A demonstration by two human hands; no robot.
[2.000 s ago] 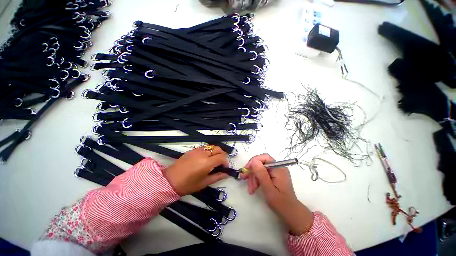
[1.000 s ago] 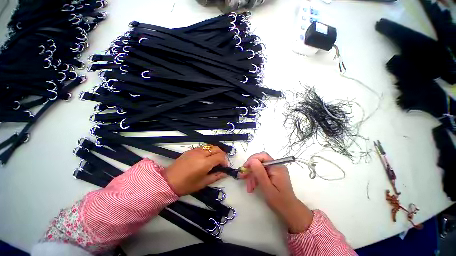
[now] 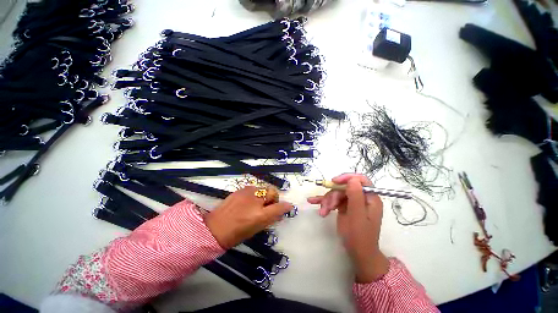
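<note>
My left hand (image 3: pixel 248 214), with a gold ring, holds the end of a black webbing strap; its silver D-ring (image 3: pixel 292 212) shows just past my fingertips. My right hand (image 3: pixel 355 211) holds a slim pen-shaped tool (image 3: pixel 373 190) with a yellowish grip. The tool's thin tip points left, above and apart from the strap end. A large stack of black straps with D-rings (image 3: pixel 214 98) lies just beyond my hands. A smaller fanned group of straps (image 3: pixel 241 260) lies under and beside my left forearm.
Dark thread waste (image 3: pixel 394 143) and a pale cord lie right of the stack. A black adapter (image 3: pixel 391 45) sits at the top. Reddish snips or tweezers (image 3: pixel 472 198) and black fabric pieces (image 3: pixel 511 85) lie at right. Another strap heap (image 3: pixel 49 67) is at far left.
My right hand has moved right and the tool tip has come away from the strap end. My left hand has shifted slightly right, and the D-ring at its fingertips now shows.
</note>
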